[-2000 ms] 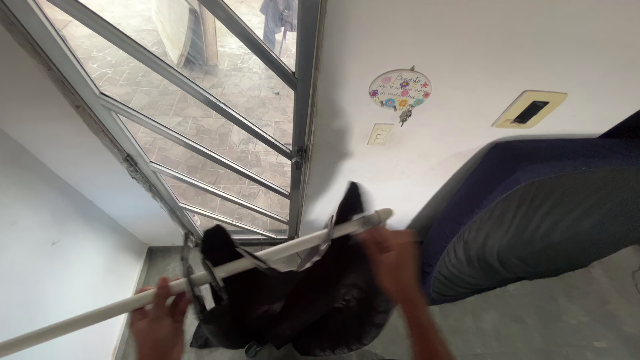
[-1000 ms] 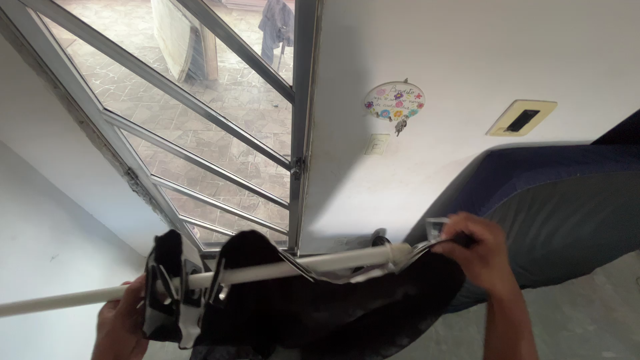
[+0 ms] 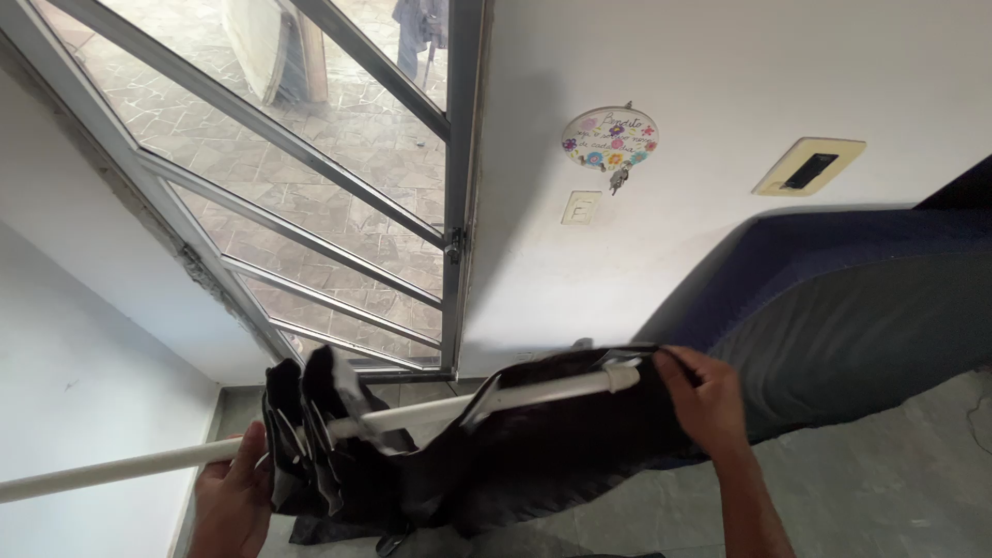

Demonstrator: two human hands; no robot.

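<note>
A white curtain rod point(image 3: 139, 465) slants across the lower view and runs through metal-ringed openings in a black grommet curtain point(image 3: 558, 442). My left hand point(image 3: 232, 496) grips the rod beside bunched folds of the cloth. Pinched in my right hand point(image 3: 705, 395) is the curtain's top edge, just beyond the capped end of the rod point(image 3: 624, 378). That end shows in front of the cloth, near a ring at the upper edge. The lower part of the curtain hangs out of view.
A metal-framed glass door point(image 3: 453, 194) stands ahead, with paving outside. On the white wall point(image 3: 697, 70) are a floral plaque point(image 3: 611, 139) with keys, a switch plate point(image 3: 581, 208) and a cream plate with a black centre point(image 3: 810, 167). A dark-covered sofa point(image 3: 852, 333) is at right.
My right hand, on the rod's end two seconds ago, now holds the curtain's edge out past that end. The cloth is spread wider to the right, with folds bunched near my left hand.
</note>
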